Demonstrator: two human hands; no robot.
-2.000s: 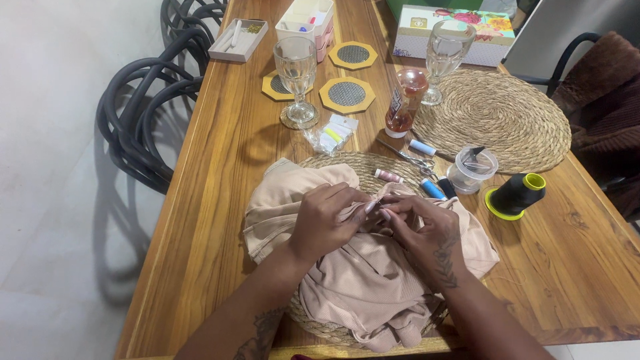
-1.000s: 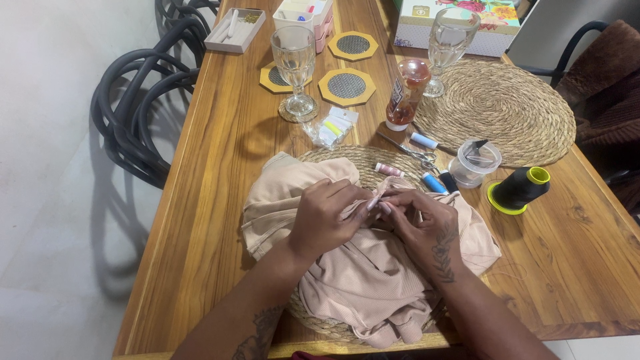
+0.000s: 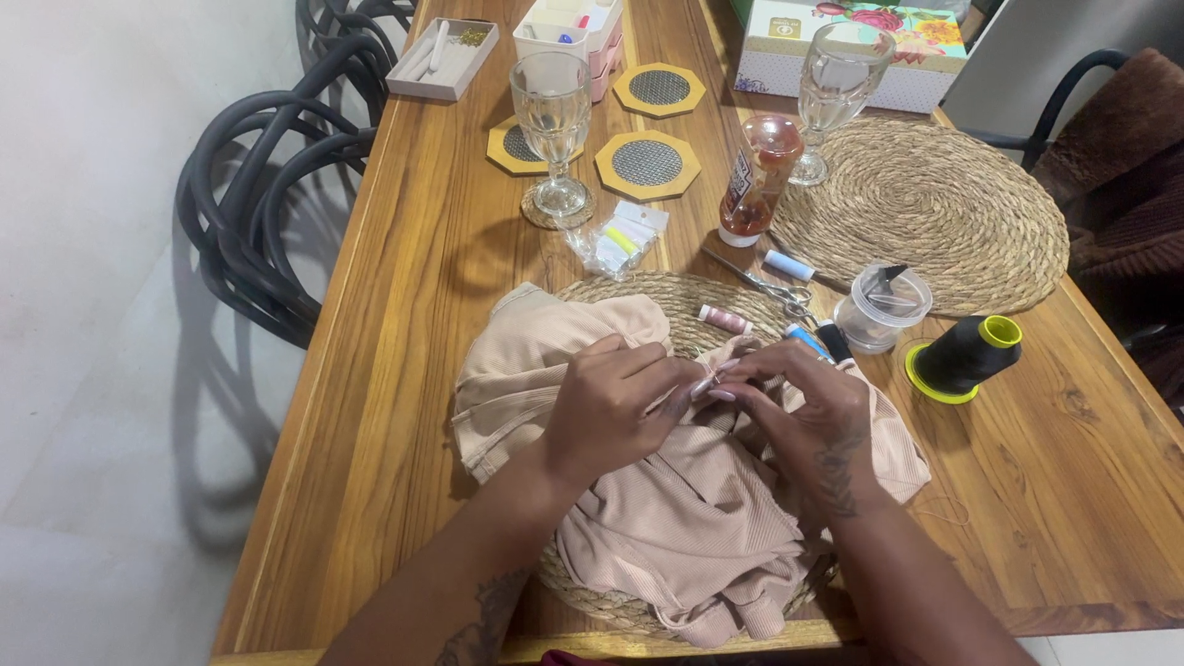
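Observation:
A beige ribbed garment point(image 3: 684, 518) lies bunched on a round woven placemat point(image 3: 592, 592). My left hand point(image 3: 615, 407) pinches a gathered fold of it near the placemat's upper middle. From the right, my right hand point(image 3: 809, 407) meets it, fingertips closed on the same fold; something thin and light shows between the fingertips, too small to name. Just beyond the hands lie a pink thread spool point(image 3: 725, 320), a blue spool point(image 3: 808, 342), a black spool point(image 3: 833, 341) and metal scissors point(image 3: 777, 291). A loose thread point(image 3: 948, 511) trails on the table at right.
A black thread cone point(image 3: 967, 359), a clear plastic tub point(image 3: 874, 319) and a light blue spool point(image 3: 789, 265) stand or lie at right. Farther back are a sauce bottle point(image 3: 760, 180), two glass goblets point(image 3: 553, 120), octagonal coasters point(image 3: 647, 166), a second woven placemat point(image 3: 934, 213) and a floral box point(image 3: 851, 65).

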